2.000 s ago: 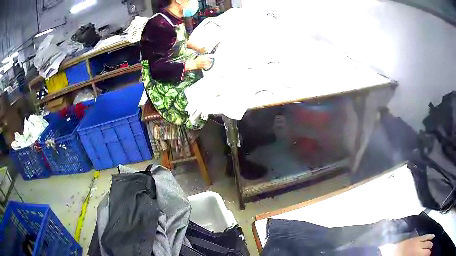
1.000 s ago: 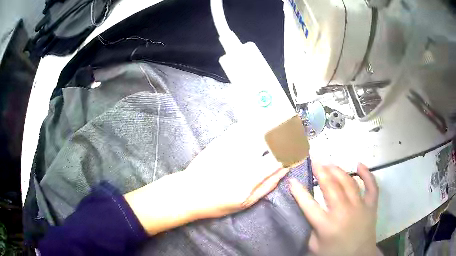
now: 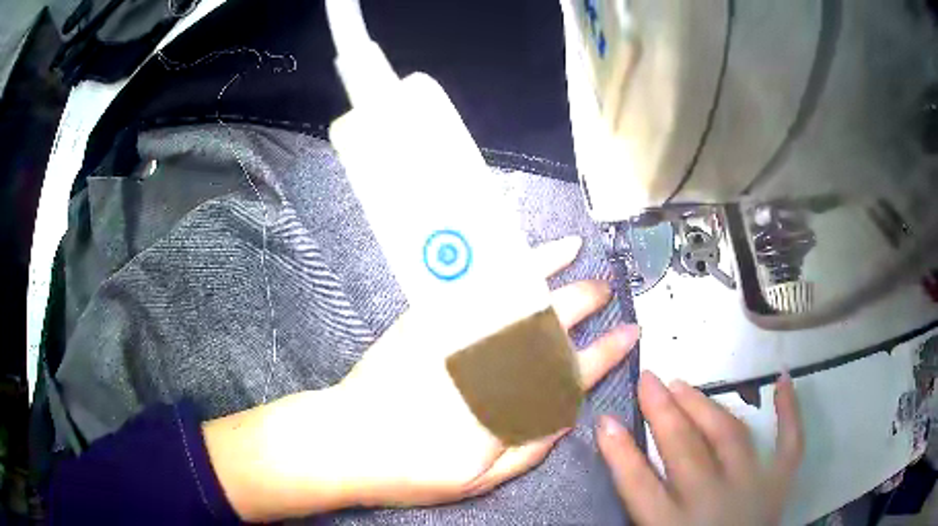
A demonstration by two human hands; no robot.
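A grey heathered panel (image 3: 339,257) lies wrinkled on the machine table, with black cloth (image 3: 483,62) behind it. Its straight right edge runs up to the presser foot area (image 3: 619,247). My left hand (image 3: 401,442) lies flat on the panel with fingers spread, fingertips close to that edge. The lamp hides part of its back and fingers. My right hand (image 3: 710,452) is at the lower right, cut off by the bottom edge. Its thumb rests on the panel near the edge and its other fingers are over the table beside it. The needle tip cannot be made out.
The cream machine head (image 3: 658,103) fills the upper right. A white lamp with a brown end (image 3: 432,195) hangs over the panel. A bent guard (image 3: 756,293) and ribbed knob (image 3: 790,298) are right of the needle area. Loose thread lies on the black cloth (image 3: 247,57).
The view has turned from the neighbouring table and person to the machine, then come closer. My left hand has spread its fingers and reaches further up the panel edge. My right hand stays beside the edge.
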